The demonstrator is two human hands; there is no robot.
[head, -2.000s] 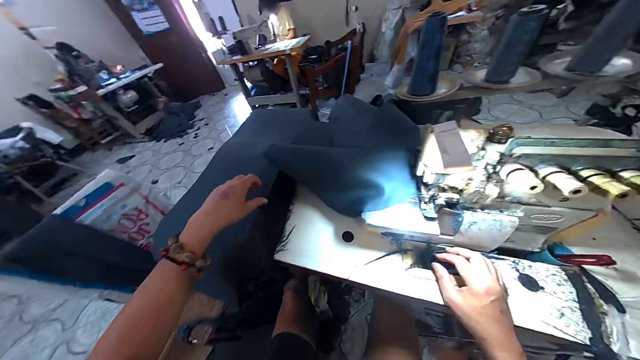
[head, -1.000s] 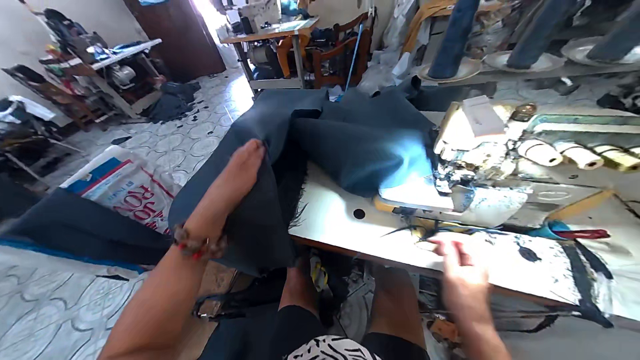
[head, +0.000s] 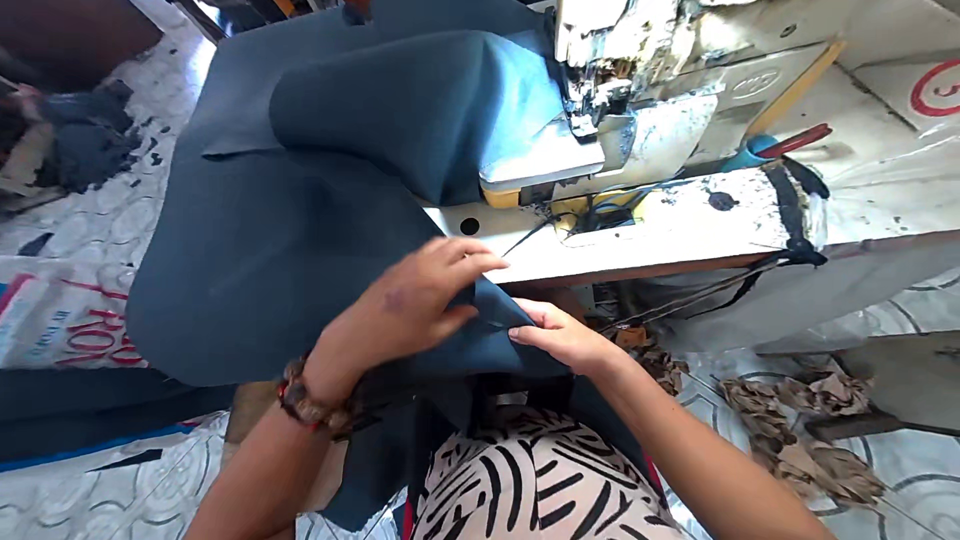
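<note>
A large piece of dark blue-grey fabric drapes over the sewing table's left side and my lap. My right hand pinches its edge between thumb and fingers, just in front of the table edge. Over the cloth beside it, my left hand has its fingers apart; whether the fingertips touch the cloth is unclear. Part of the fabric rises against the lit, pale work plate of an industrial sewing machine, below its needle area.
Scissors with red handles stand in a blue holder on the right. Dark cords hang off the worn white table. A printed plastic bag lies at left, scraps on the floor at lower right.
My right hand has left the tabletop and taken hold of the fabric edge. My left hand has moved right, towards it. The view has swung down and closer.
</note>
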